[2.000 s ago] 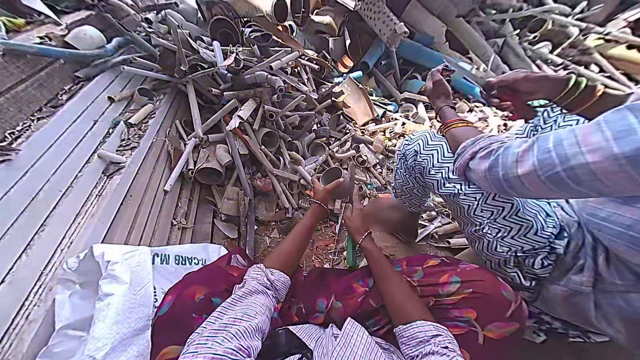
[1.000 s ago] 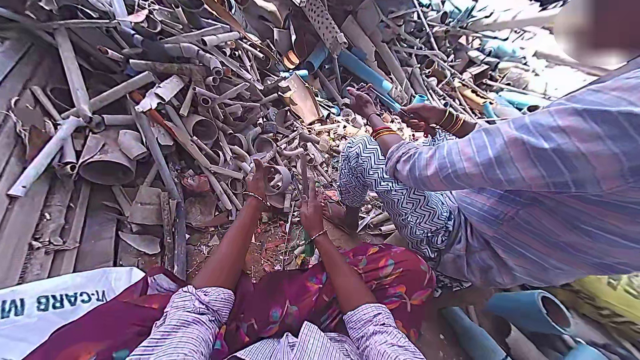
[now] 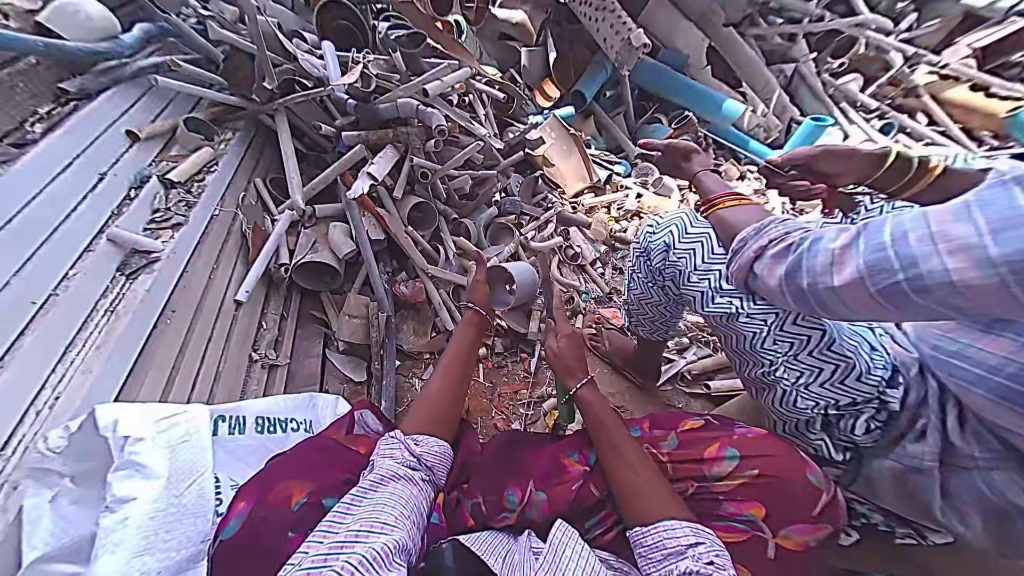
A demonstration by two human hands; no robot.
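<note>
My left hand [image 3: 478, 288] grips a short, wide grey plastic pipe piece [image 3: 514, 286] from its left side, its round opening turned partly toward me. Just to the right, my right hand [image 3: 565, 348] is closed around a long, narrow dark tool [image 3: 547, 284] that points up and away, close beside the pipe piece; its exact kind cannot be told. Below the right wrist a green object [image 3: 566, 410] shows in part. Both hands are above ground littered with scraps, in front of a heap of pipes and fittings [image 3: 448, 160].
At the right sits a co-worker, whose hands [image 3: 808, 172] are near blue pipes [image 3: 688, 92]. The co-worker's foot [image 3: 612, 344] rests near my right hand. Ribbed metal sheets [image 3: 88, 232] lie at the left, and a white woven sack [image 3: 120, 480] is at the lower left.
The view has swung right and back. My left hand keeps hold of the grey pipe piece, and my right hand keeps the dark tool beside it.
</note>
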